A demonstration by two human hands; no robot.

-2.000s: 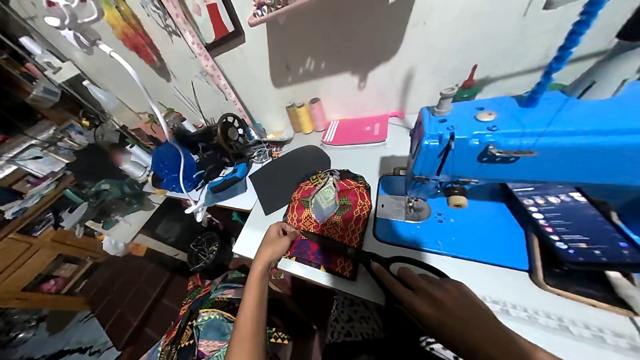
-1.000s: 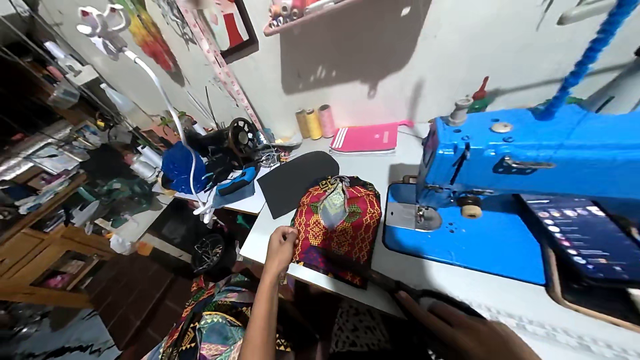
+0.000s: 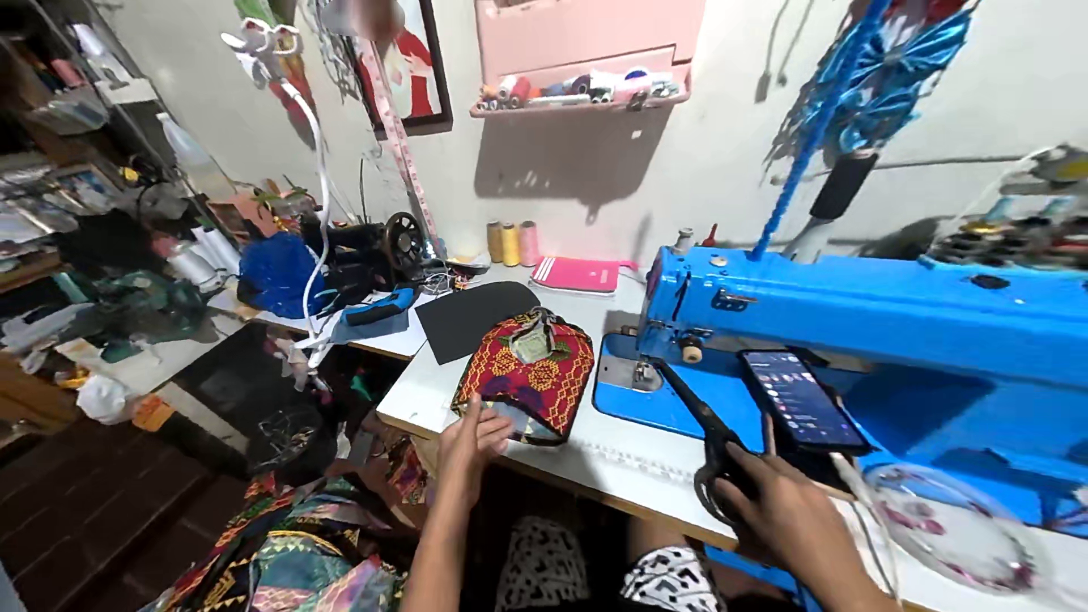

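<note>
A red patterned fabric piece (image 3: 531, 374) with a greenish-grey patch near its top lies by the table's front edge. My left hand (image 3: 476, 438) is at its lower left edge with fingers apart; whether it touches the cloth is hard to tell. My right hand (image 3: 773, 501) grips the black handles of fabric scissors (image 3: 718, 433), whose blades point up and left over the blue bed of the sewing machine (image 3: 850, 314). A black rounded template (image 3: 476, 314) lies partly under the fabric.
A phone (image 3: 803, 399) rests just beyond my right hand. Thread spools (image 3: 510, 244) and a pink notebook (image 3: 576, 275) stand or lie by the wall. A clear round container (image 3: 956, 527) is at right, patterned cloth (image 3: 323, 544) at lower left.
The scissors, earlier at the fabric's lower edge, have moved right and up toward the machine bed. My left hand has opened from its pinch on the fabric's edge. The view has shifted.
</note>
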